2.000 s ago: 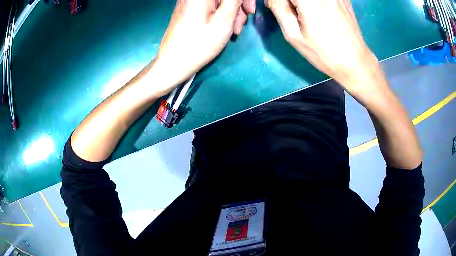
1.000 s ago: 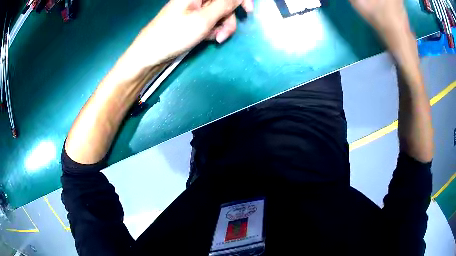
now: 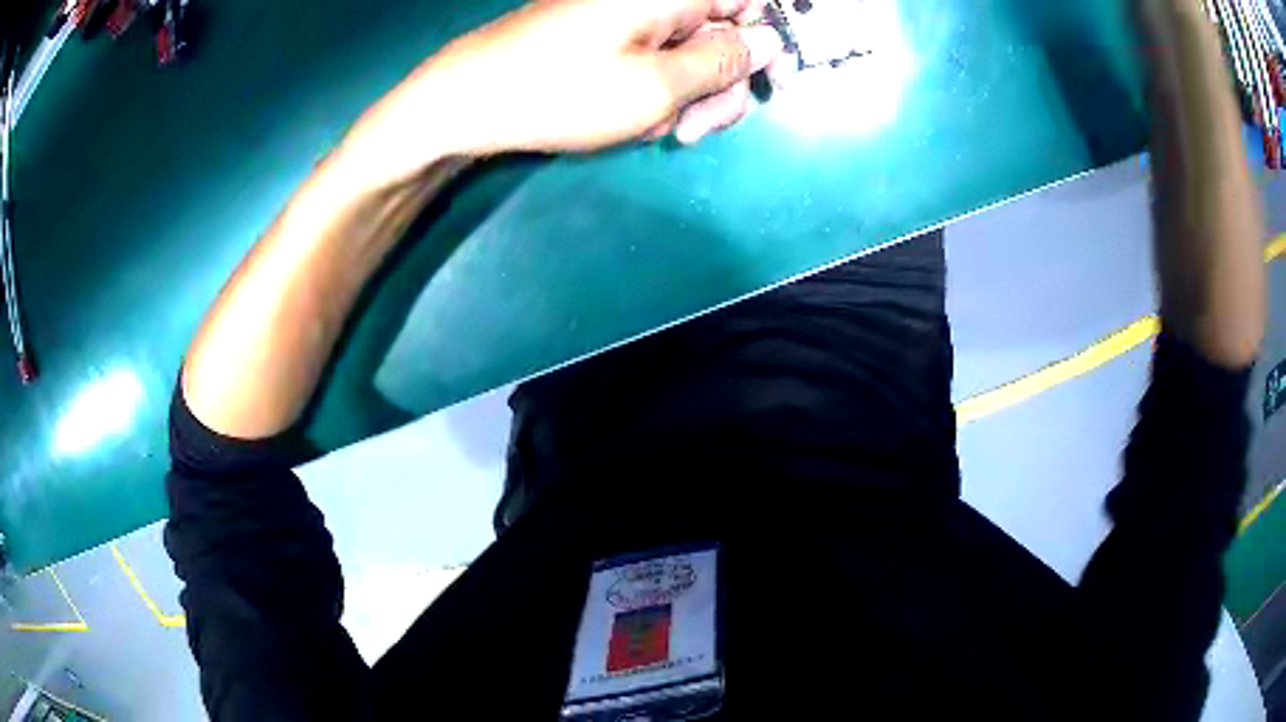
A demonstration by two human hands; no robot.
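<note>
My left hand (image 3: 677,78) is near the top edge, its fingers closed on a small dark piece (image 3: 763,86) that shows at the fingertips. The piece looks like a black connector or wire end, but most of it is hidden. The fingertips are at the left side of a white fixture block (image 3: 835,34) with dark marks, which lies on the green bench in bright glare and is cut off by the top edge. My right hand is beyond the top edge at the right; only the blurred forearm shows.
The green bench top (image 3: 564,268) has a slanting front edge. White cables with red ends (image 3: 24,370) lie at the far left, and dark red connectors (image 3: 169,43) lie at the top left. Another cable bundle (image 3: 1259,71) is at the top right. My body and badge (image 3: 642,635) are below.
My left hand has moved right to the block. The white sleeve and connector below its wrist no longer show. My right hand has moved right and out of the picture, uncovering the block.
</note>
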